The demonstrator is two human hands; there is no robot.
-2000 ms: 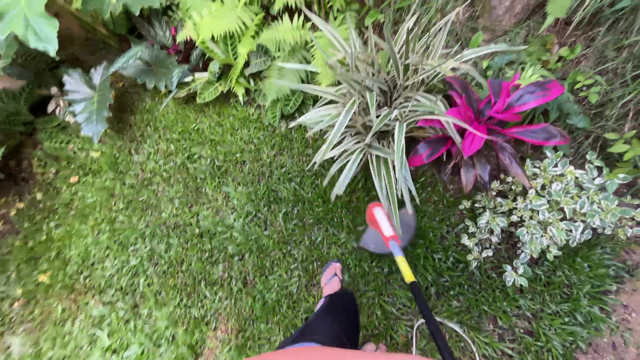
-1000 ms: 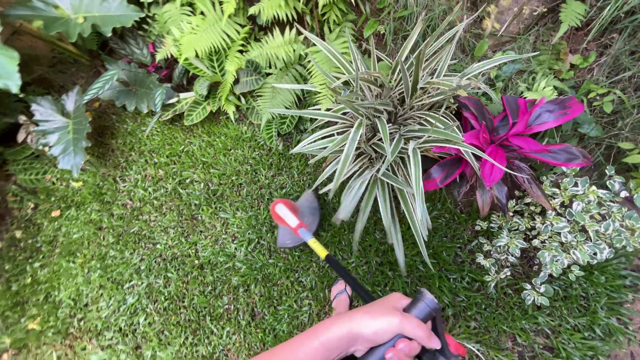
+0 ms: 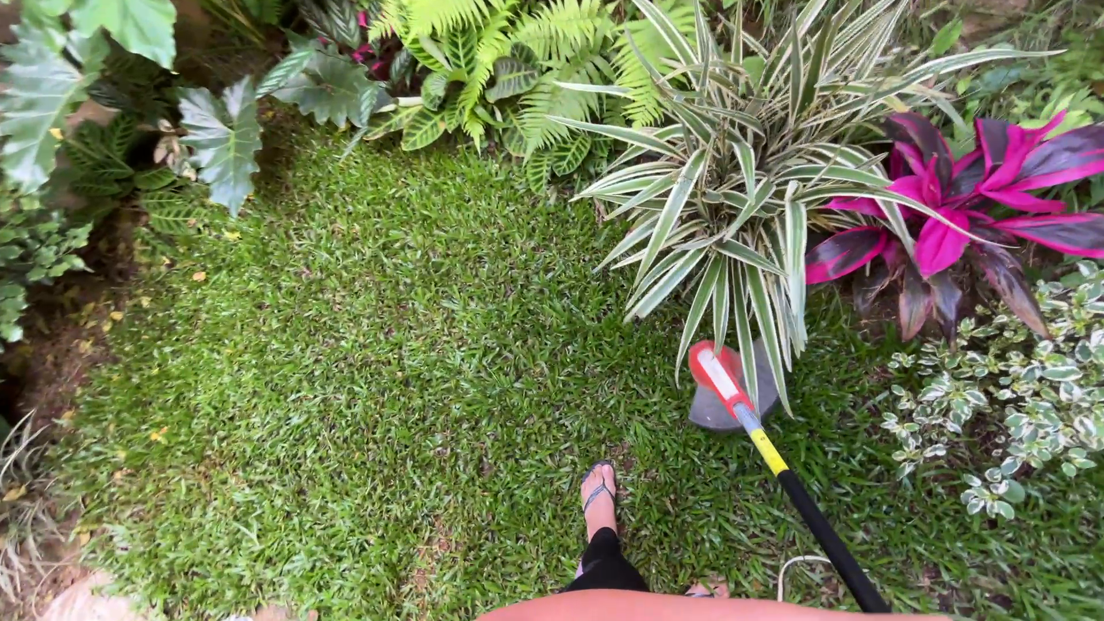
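Observation:
A string trimmer (image 3: 723, 379) with a red head, a grey guard and a yellow and black shaft reaches up from the bottom right. Its head is low over the grass, partly under the hanging leaves of a variegated spider-like plant (image 3: 733, 185). The shaft runs out of view at the bottom edge. A bare forearm (image 3: 690, 607) crosses the bottom edge, but neither of my hands shows, so their hold is hidden. My sandalled foot (image 3: 599, 496) stands on the lawn (image 3: 388, 345) to the left of the shaft.
A pink and dark-leaved cordyline (image 3: 940, 207) and a white-edged shrub (image 3: 1035, 388) border the right side. Ferns (image 3: 561, 86) and broad-leaved plants (image 3: 220, 142) line the top. A pale cord (image 3: 798, 561) lies near the shaft. A pale stone (image 3: 90, 601) is at the lower left.
The trimmer head has swung right since one second ago, from open lawn to beneath the striped leaves. The hand on the black handle, visible then, is out of view now.

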